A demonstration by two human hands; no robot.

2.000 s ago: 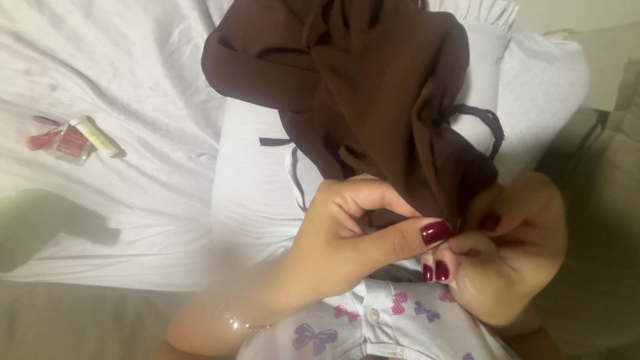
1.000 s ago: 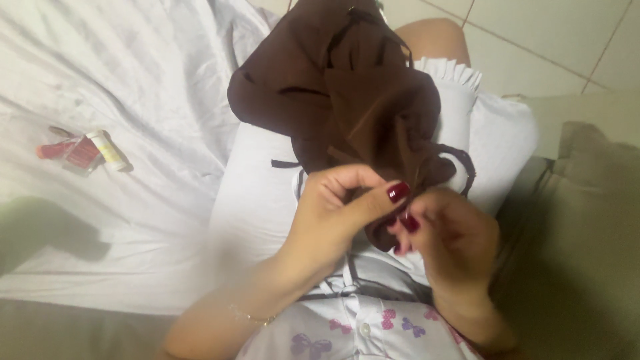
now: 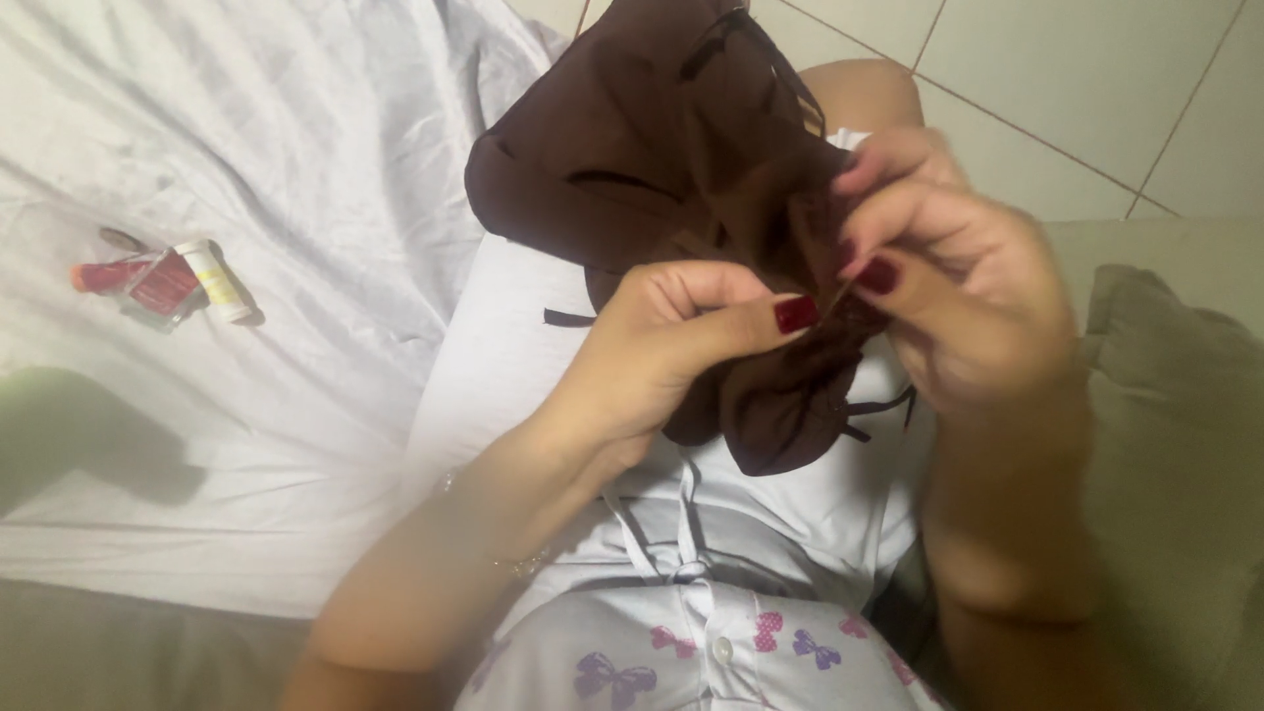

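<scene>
A dark brown cloth garment with thin straps lies bunched over my lap. My left hand pinches a fold of it between thumb and forefinger. Close beside it on the right, my right hand is raised at the cloth, slightly blurred, its thumb and forefinger together near the left thumb tip. Something thin seems to run between the fingertips, too small to name. A gathered end of the cloth hangs below both hands, with dark ties at its right.
White shorts with a drawstring cover my lap, below a bow-printed top. On the white sheet at left are a small white and yellow tube and red items in clear packaging. Tiled floor shows at upper right.
My right hand has moved up and to the right, from low beside the left fingertips. More of the cloth's gathered lower end now shows below the hands. The view has shifted somewhat.
</scene>
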